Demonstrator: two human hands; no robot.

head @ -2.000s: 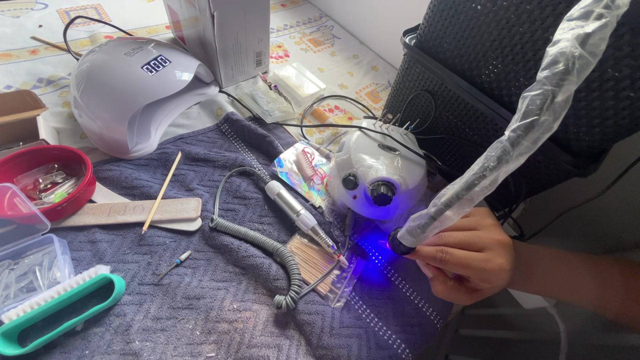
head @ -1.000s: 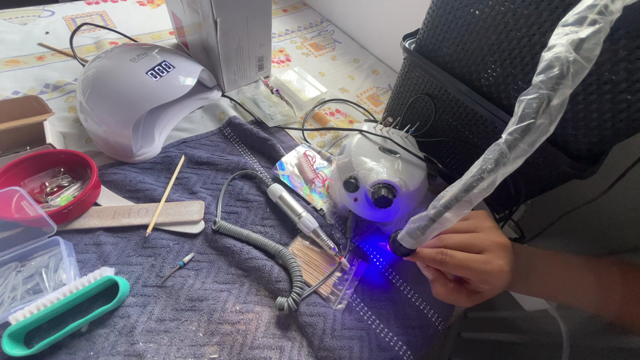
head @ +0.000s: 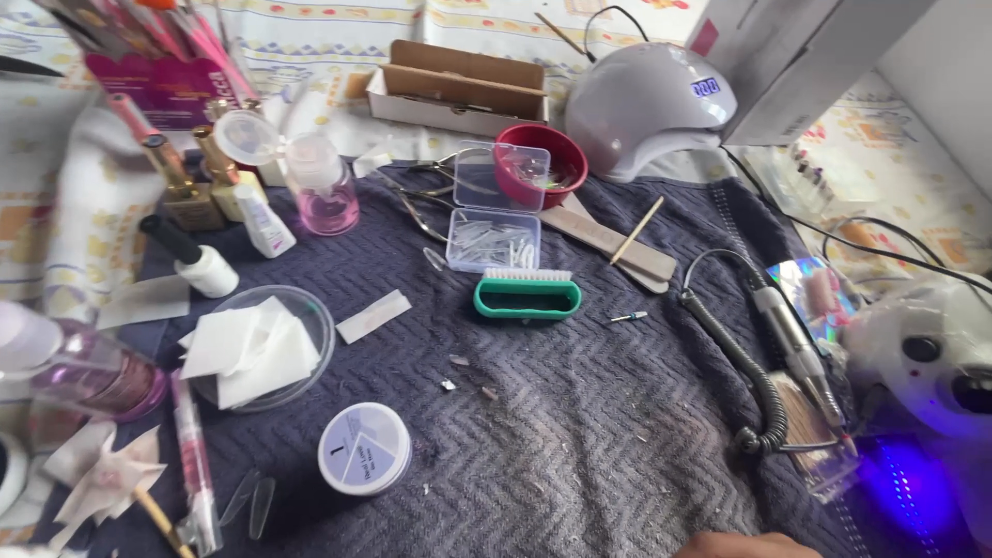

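At the bottom edge, only the top of a hand shows, most likely my right hand (head: 748, 547); its fingers are cut off, so what it holds cannot be told. It is over the dark blue towel (head: 589, 434). My left hand is out of view. Above lie a green nail brush (head: 527, 310) with white bristles and a small drill bit (head: 629, 317). A nail drill handpiece (head: 794, 341) with a coiled cord rests by wooden sticks (head: 806, 430). Left of the hand stands a round white-lidded jar (head: 365, 449).
Far back are a white nail lamp (head: 647, 108), a red bowl (head: 570, 155) and a clear box of nail tips (head: 494, 242). Polish bottles, a pump bottle (head: 329, 194) and a dish (head: 329, 341) of white wipes stand left. The drill's control unit (head: 922, 380) is right, beside blue light.
The view has swung left. The hand that held the plastic-wrapped flexible arm is no longer seen on it, and that arm is out of view.
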